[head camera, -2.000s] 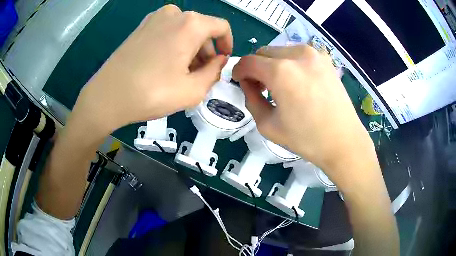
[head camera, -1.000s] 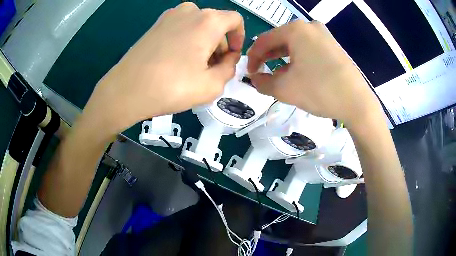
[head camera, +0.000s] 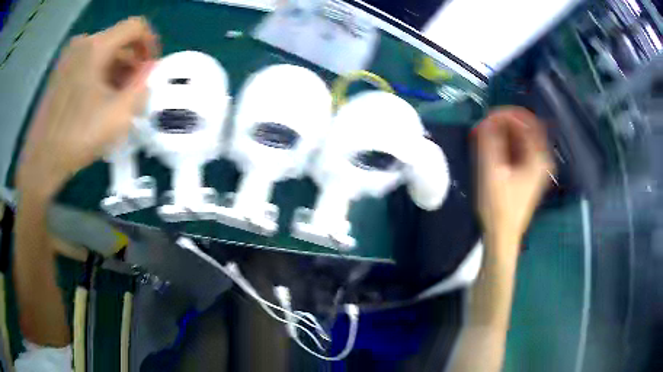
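White cameras stand upright in a row on the green bench, blurred: one (head camera: 187,91) near my left hand, a middle one (head camera: 283,98) and a right one (head camera: 374,134). The bracket (head camera: 129,196) of another shows at the left, its head mostly hidden by my left hand. My left hand (head camera: 91,109) is raised at the row's left end, fingers curled with fingertips together; any small thing in it cannot be made out. My right hand (head camera: 510,167) is raised to the right of the row, apart from the cameras, fingers curled and blurred; its contents cannot be told.
A white mouse (head camera: 430,176) lies right of the cameras. White cables (head camera: 291,316) hang below the bench's front edge. A pale bag or tray (head camera: 316,36), a yellow ring (head camera: 356,81) and another yellow item (head camera: 434,67) are behind. A white strip (head camera: 465,272) hangs at the right.
My hands have moved apart from above the cameras, the left one to the left and the right one far to the right. The view has turned right and blurred, showing more of the row.
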